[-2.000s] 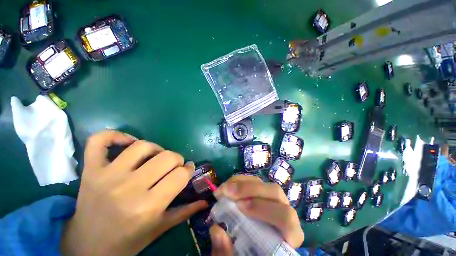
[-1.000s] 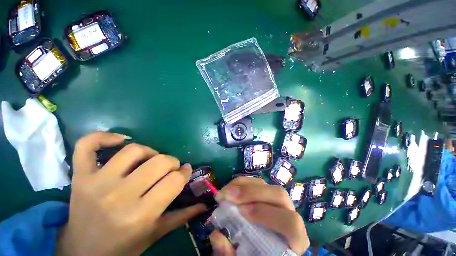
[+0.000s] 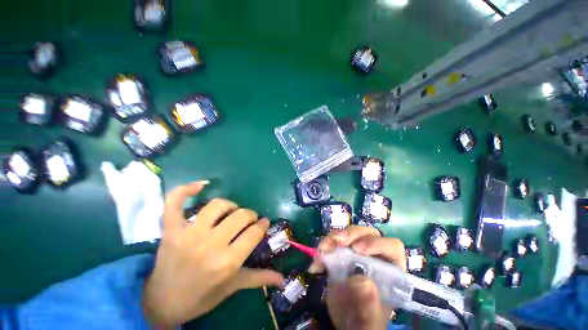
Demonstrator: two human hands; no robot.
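A watch unit (image 3: 279, 239), a black rounded square with a white patch, lies in front of me. My left hand (image 3: 209, 261) steadies it at its left side, index fingertip at its upper left edge and thumb below. My right hand (image 3: 361, 277) grips the white translucent glue dispensing pen (image 3: 403, 283), tilted down to the left. The pen's pink-red needle (image 3: 303, 248) has its tip at the unit's right edge; whether it touches is too small to tell. The unit's left part is partly hidden. Another watch unit (image 3: 291, 291) lies just below.
More watch units (image 3: 147, 135) lie upper left and right. A wiping tissue (image 3: 137, 203) is left of my hand. A clear bag (image 3: 314, 143) and a camera-like module (image 3: 314, 191) lie beyond. A metal post (image 3: 477, 64) crosses upper right; a blue sleeve (image 3: 548, 303) shows lower right.
The view has pulled back and shows more units at the left. The pen lies flatter, with its body further right. The held unit's white patch shows more clearly; the left hand keeps its pose.
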